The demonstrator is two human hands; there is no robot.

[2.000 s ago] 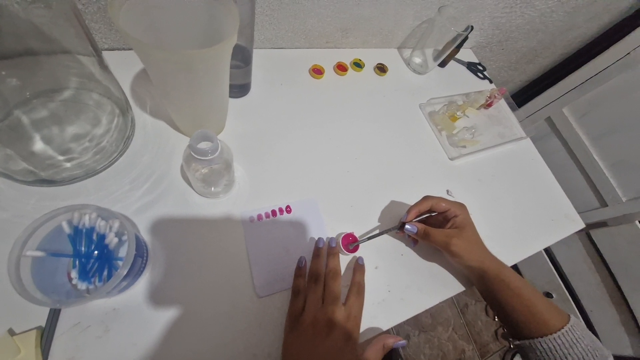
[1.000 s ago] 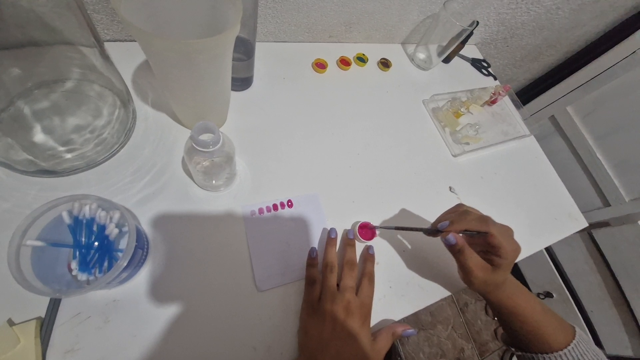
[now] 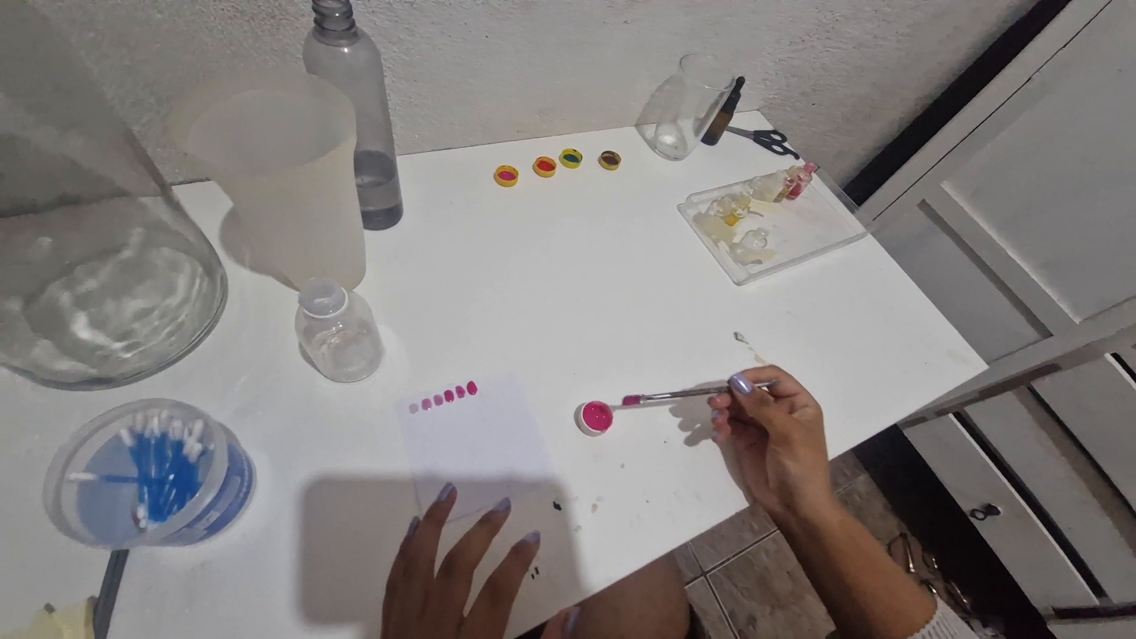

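Observation:
My right hand (image 3: pixel 777 430) holds a thin paintbrush (image 3: pixel 683 393) almost level, its bristles loaded with pink paint. Just left of the brush tip stands a small white pot of pink paint (image 3: pixel 595 417), apart from the bristles. A white paper card (image 3: pixel 479 444) lies left of the pot, with a row of several pink dabs near its top edge, paler toward the left. My left hand (image 3: pixel 461 568) rests with fingers spread over the card's lower edge, holding nothing.
A tub of cotton swabs (image 3: pixel 146 479), a small clear bottle (image 3: pixel 340 333), a frosted cup (image 3: pixel 293 177) and a large glass jar (image 3: pixel 98 266) stand left. Behind are several small paint pots (image 3: pixel 545 166), a glass (image 3: pixel 683 111) and scissors (image 3: pixel 768 139). A clear tray (image 3: pixel 799 235) lies right.
My left hand has left the pink pot, which it was touching, and moved left to the card. The brush, inside the pot two seconds ago, is now out of it. The view has tilted up.

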